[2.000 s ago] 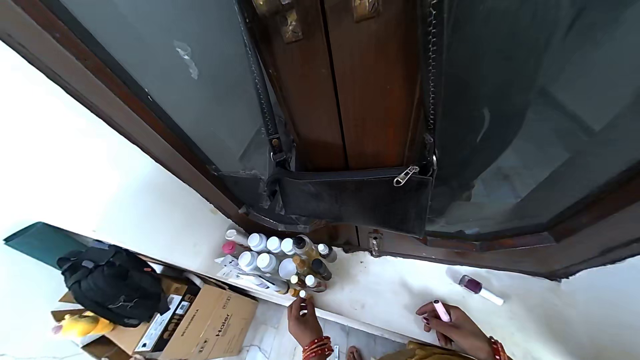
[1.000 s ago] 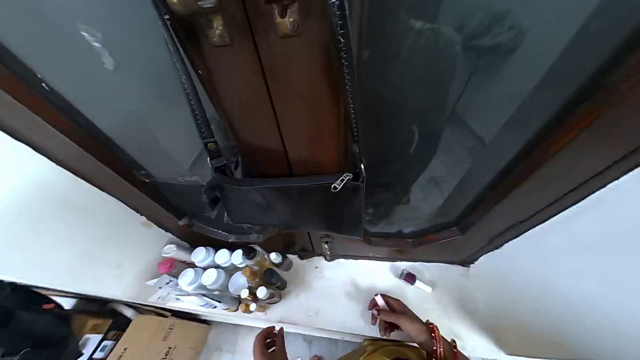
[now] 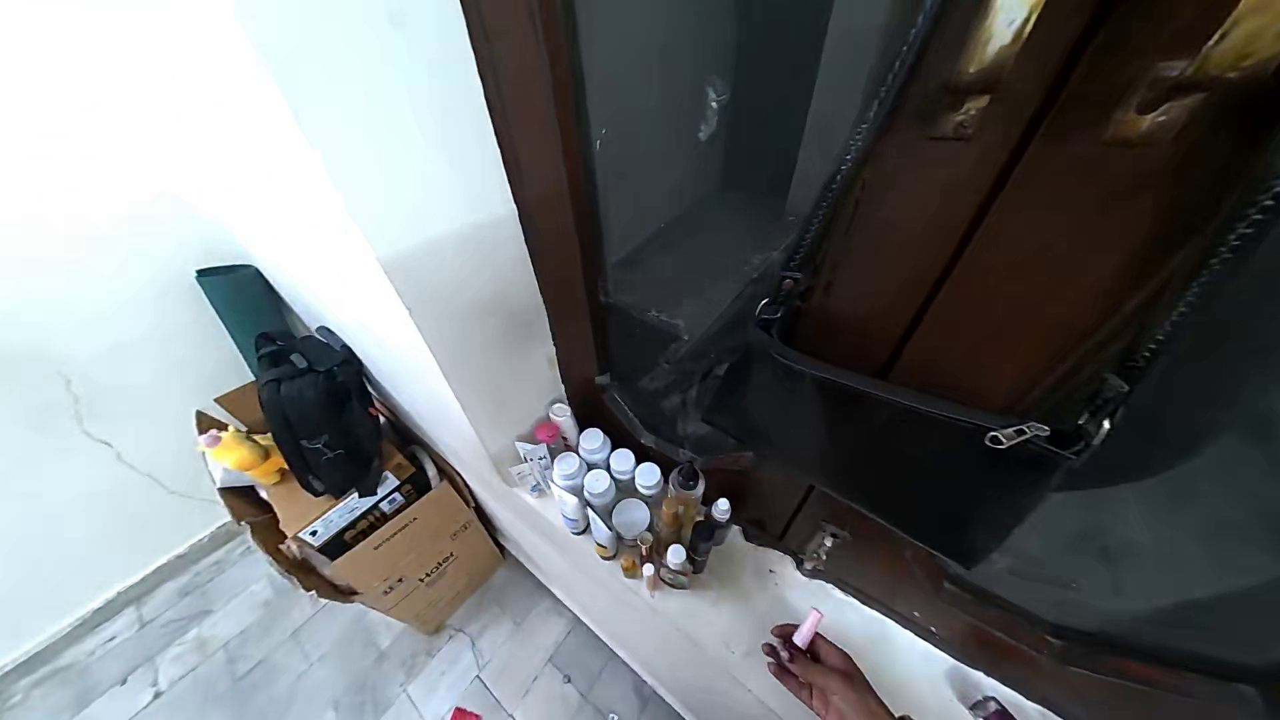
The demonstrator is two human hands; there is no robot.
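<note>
My right hand is over the white ledge at the bottom, its fingers closed on a small pink-capped bottle. My left hand is out of the frame. To the left on the ledge stands a cluster of white-lidded jars, tubes and bottles, with a dark-capped clear bottle at its right side. A small white-capped bottle stands at the cluster's front. A dark nail polish bottle is partly visible at the bottom edge, right of my hand.
A black handbag hangs against the wooden window shutters behind the ledge. At left, a cardboard box on the tiled floor holds a black backpack and a yellow plush toy.
The view has swung left, bringing the box and backpack fully in. My left hand, seen near the small bottles before, has left the frame. The pink-capped bottle remains in my right hand.
</note>
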